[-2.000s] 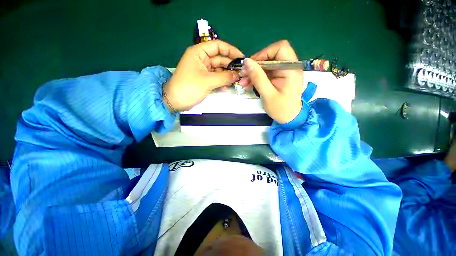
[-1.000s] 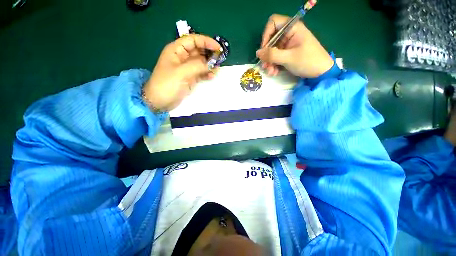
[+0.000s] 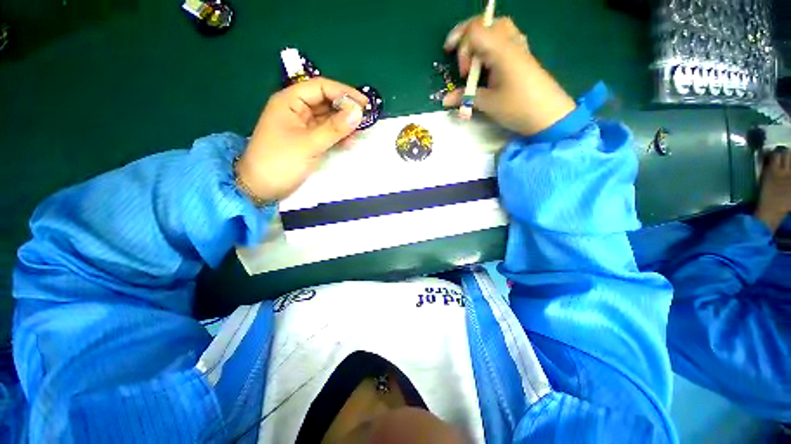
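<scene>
My left hand (image 3: 299, 130) holds a round black module (image 3: 369, 106) between thumb and fingers at the back left of the white work board (image 3: 347, 180). My right hand (image 3: 507, 74) holds a slim pale tool (image 3: 476, 80), its red and blue end pointing down near the board's back edge. A round gold disc with dark marks (image 3: 415, 142) lies on the board between my hands. Small loose parts (image 3: 446, 80) lie on the green mat just left of my right hand.
A module with a white tab (image 3: 296, 66) lies behind my left hand, another (image 3: 209, 13) farther back left. A black strip (image 3: 390, 204) runs along the board. A clear blister tray (image 3: 718, 52) is at the back right. Another person's hand (image 3: 774, 186) shows at the right edge.
My hands have moved apart since the oldest frame. The gold disc is uncovered on the board. The tool has turned, its coloured end now pointing down instead of up.
</scene>
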